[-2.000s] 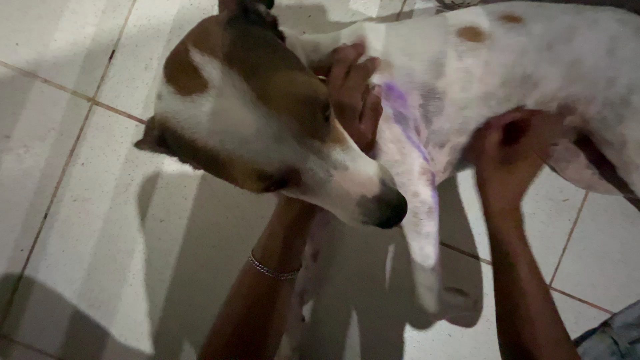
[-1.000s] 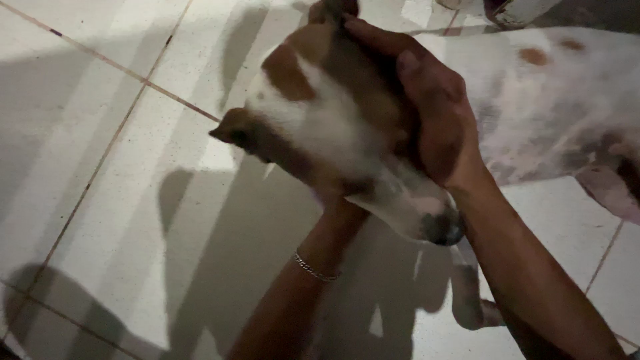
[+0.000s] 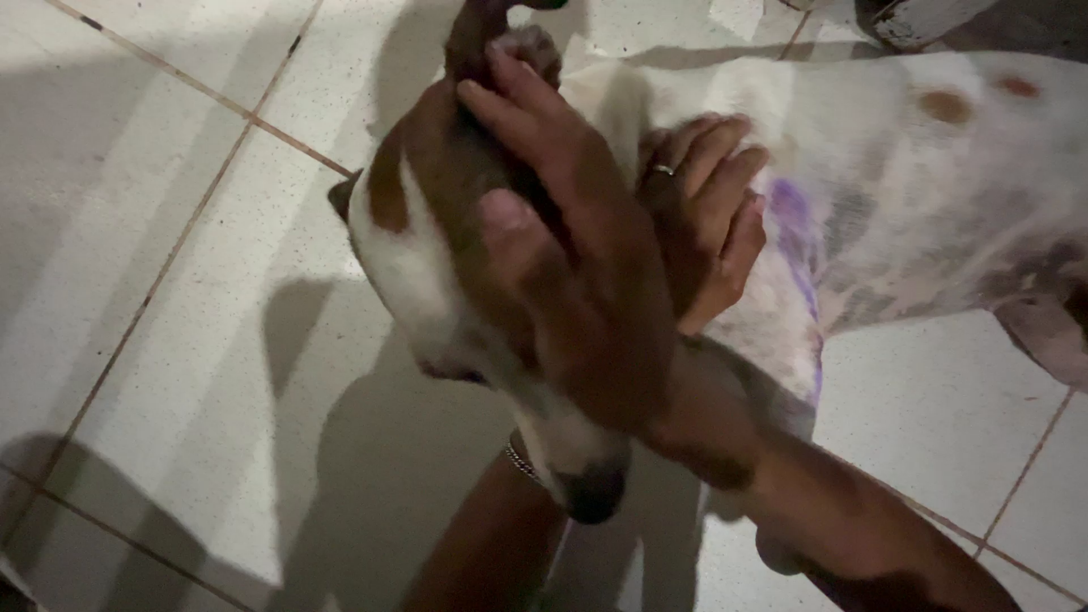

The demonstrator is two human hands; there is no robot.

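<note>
A brown and white dog lies on a tiled floor, its head [image 3: 425, 255] at the centre and its white, brown-spotted body [image 3: 918, 187] stretching right. My right hand [image 3: 595, 263] rests over the side of the head, fingers spread near the base of an ear. My left hand [image 3: 710, 204], with a ring, passes beneath the head and shows at the neck and shoulder, fingers slightly apart; its palm is hidden. A purple stain [image 3: 795, 221] marks the fur beside the left fingertips. A chain bracelet [image 3: 520, 459] circles the left wrist, next to the dog's nose [image 3: 592, 491].
Pale floor tiles [image 3: 195, 280] with brown grout lines surround the dog, crossed by shadows. At the top right, behind the dog's back, stands a worn, whitish object [image 3: 922, 19] that I cannot identify.
My right hand has moved from the dog's belly side onto its head. My left hand, hidden behind the head one second ago, shows again at the neck.
</note>
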